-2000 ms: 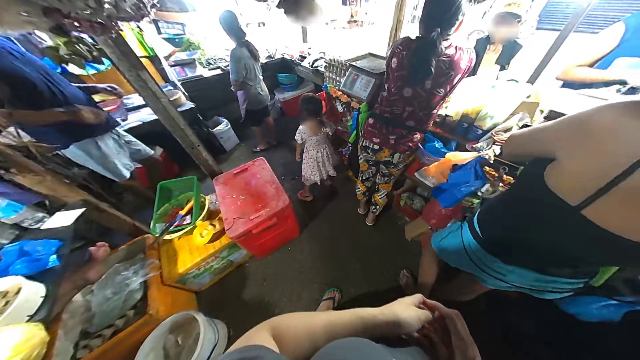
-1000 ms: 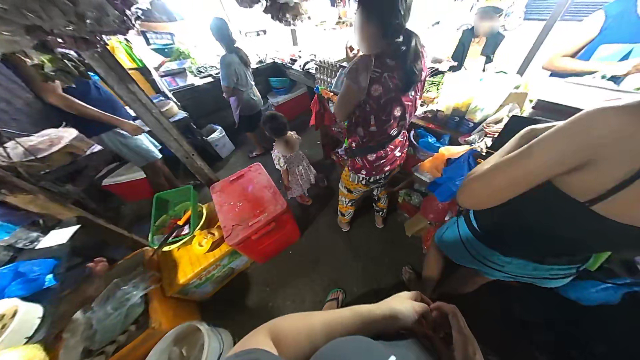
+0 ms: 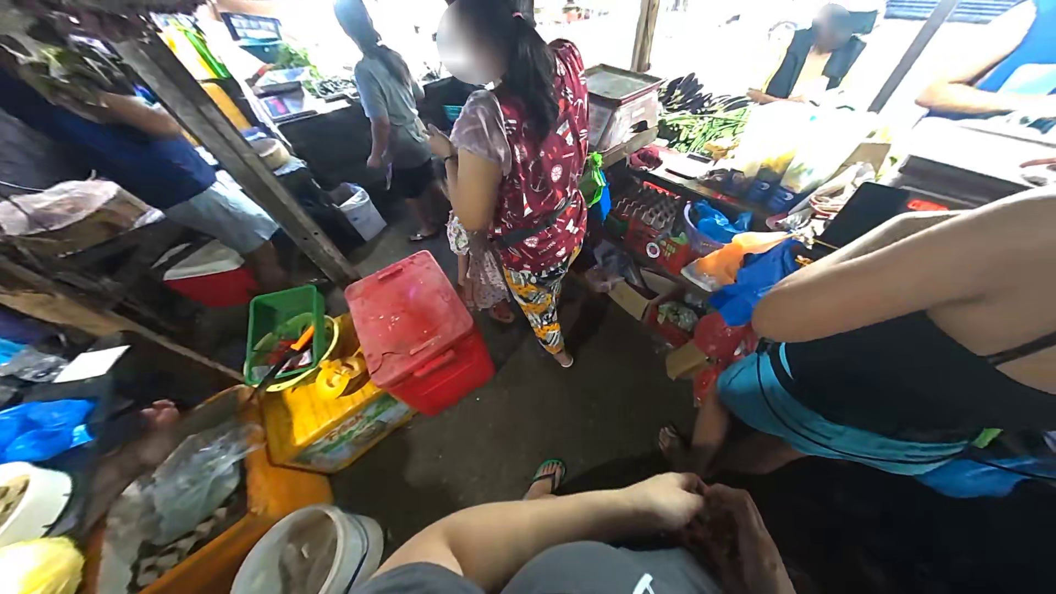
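Observation:
At the bottom of the head view, my left hand (image 3: pixel 672 499) rests at the end of my outstretched forearm, its fingers curled and meeting my right hand (image 3: pixel 730 528). The right hand lies in shadow, so its fingers are hard to make out. I cannot tell whether either hand holds anything. Both are in front of my grey shirt (image 3: pixel 577 569). A sandalled foot (image 3: pixel 549 474) shows on the dark floor just above my forearm.
A red cooler box (image 3: pixel 421 330) stands beside a yellow box (image 3: pixel 330 421) and a green basket (image 3: pixel 285 330). Lower left are an orange crate (image 3: pixel 289 495) and a white bucket (image 3: pixel 309 553). One person (image 3: pixel 536 157) stands ahead; another (image 3: pixel 858 396) is close at right, near blue plastic bags (image 3: pixel 755 280).
The person in the red patterned top has turned and moved left, now partly hiding the child who stood in fuller view before. My hands stay together in about the same place.

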